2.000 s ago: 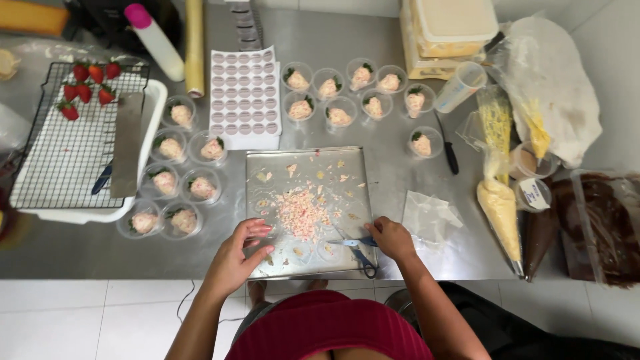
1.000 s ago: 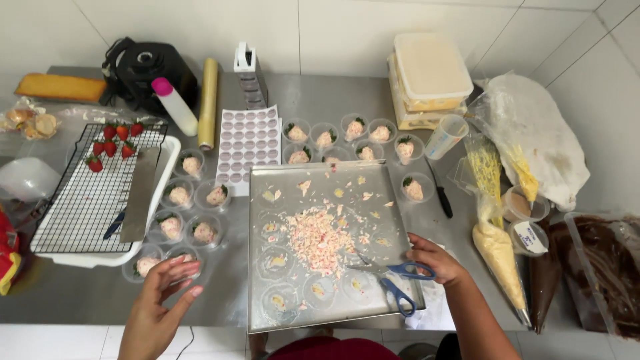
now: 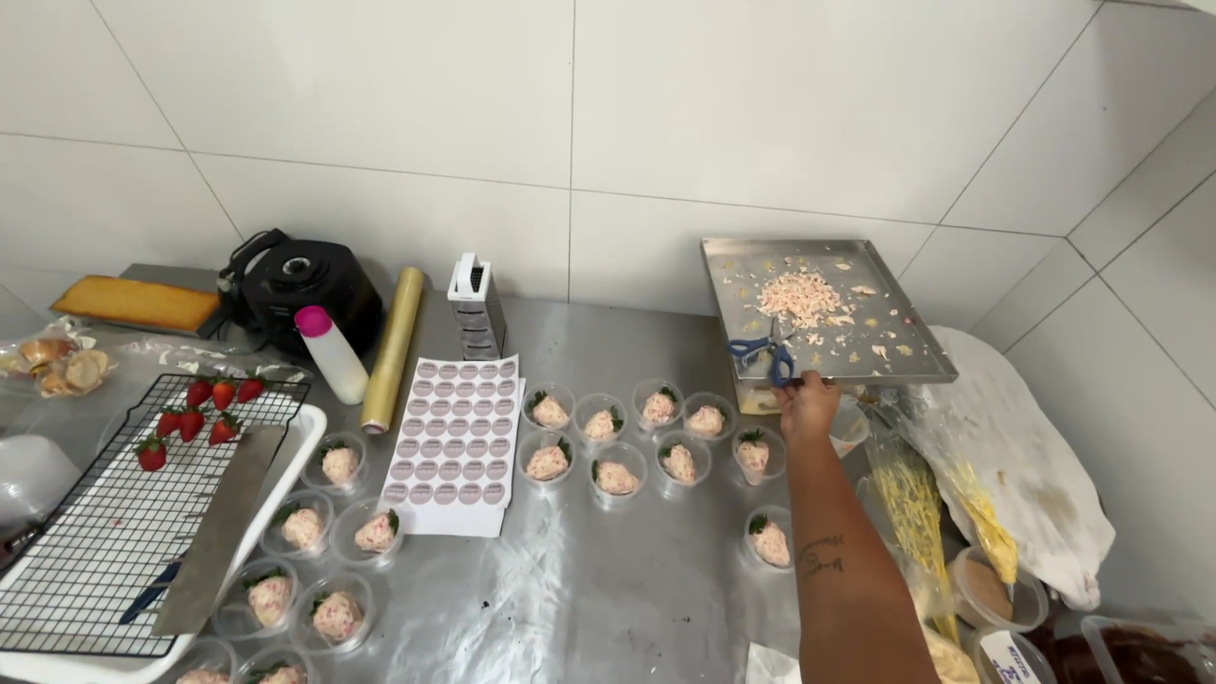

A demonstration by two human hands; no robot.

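My right hand [image 3: 810, 404] grips the near edge of a square metal tray [image 3: 912, 366] at the back right, above a stack of plastic tubs [image 3: 757, 398]. Pinkish crumbs [image 3: 806, 299] lie scattered on the tray. Blue-handled scissors [image 3: 765, 356] rest at its near left corner, close to my fingers. My left hand is out of view. Coated strawberries in clear plastic cups stand in groups on the steel table, among them one cup [image 3: 615, 475] in the middle and one [image 3: 339, 613] at the left.
A wire rack [image 3: 76, 532] with bare strawberries [image 3: 190, 423] and a long metal blade [image 3: 218, 532] lies over a white tray. Behind are a sheet of round labels [image 3: 454, 446], a box grater [image 3: 477, 313], a film roll [image 3: 392, 351] and a black appliance [image 3: 304, 285]. Piping bags [image 3: 898, 484] lie right.
The metal tray with crumbs and scissors has moved from the near middle of the table to the back right, with my right hand on it. My left hand has left the view. The view has tilted up.
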